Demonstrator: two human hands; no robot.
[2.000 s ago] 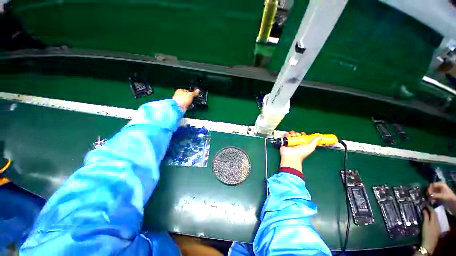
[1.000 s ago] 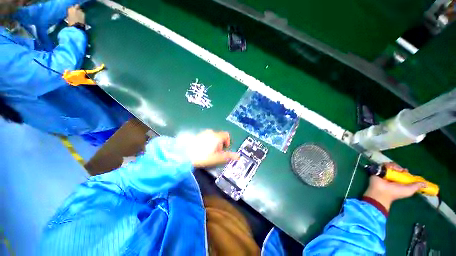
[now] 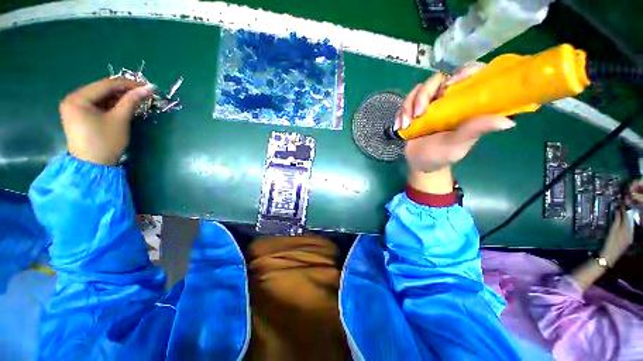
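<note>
My right hand [image 3: 444, 134] holds the yellow-orange electric screwdriver [image 3: 493, 92], its dark bit end down at the round perforated screw tray [image 3: 374, 127]. My left hand [image 3: 102, 120] is at the pile of thin silvery-white slivers [image 3: 168, 104], thumb and forefinger together; whether a sliver is between them cannot be told. An open phone unit [image 3: 285, 185] lies on the green bench in front of me, below the clear bag of small dark-blue parts [image 3: 278, 81]. No hand touches the unit.
A white rail [image 3: 374, 48] runs behind the bag, with a pale post [image 3: 486, 28] at upper right. A dark unit [image 3: 433, 13] lies beyond it. Several phone units [image 3: 555, 182] lie at right near a neighbour's hand [image 3: 619, 233] and pink sleeve. The black cord [image 3: 557, 180] crosses the right side.
My left hand has moved off the phone unit to the sliver pile. My right hand has brought the screwdriver from beside the rail to the screw tray. The view has turned.
</note>
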